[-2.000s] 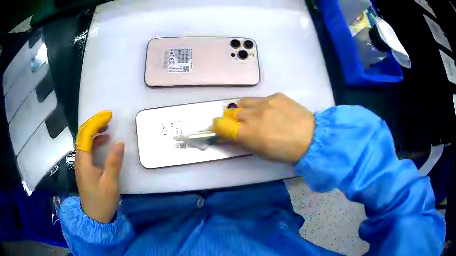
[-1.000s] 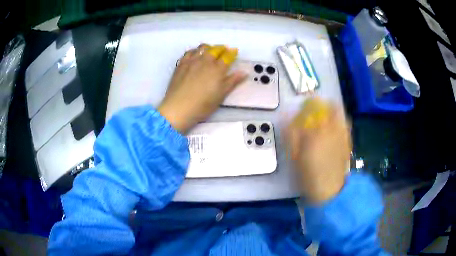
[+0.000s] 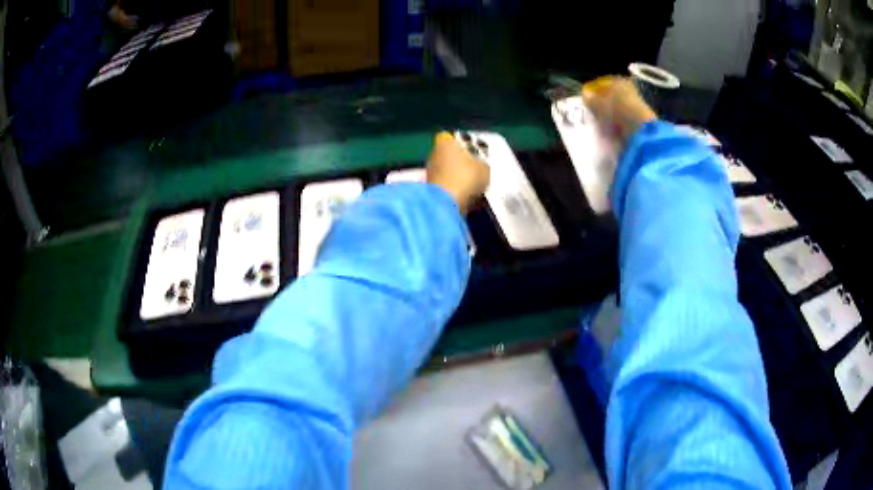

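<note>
My left hand point(image 3: 459, 174), a yellow cot on a fingertip, grips the left edge of a pale smartphone point(image 3: 520, 201) near its lens end. This phone lies slanted over the black phone tray point(image 3: 153, 335), lenses at the far end. My right hand point(image 3: 617, 107) holds a second pale smartphone point(image 3: 582, 153) by its far right side, also slanted over the tray; my fingers partly cover it. Whether either phone touches the tray I cannot tell. Sleeves hide part of the tray.
Several phones point(image 3: 247, 247) lie in the tray's left part. More phones point(image 3: 799, 263) lie in a dark holder at right. A striped white cloth point(image 3: 510, 448) lies on the white mat point(image 3: 421, 431). Film sheets point(image 3: 96, 445) are at lower left, a blue box point(image 3: 601, 335) beside the mat.
The view has tilted up from the mat to the tray beyond it. Both hands have moved forward from the mat and now hold phones over the tray. The two phones no longer lie on the visible mat.
</note>
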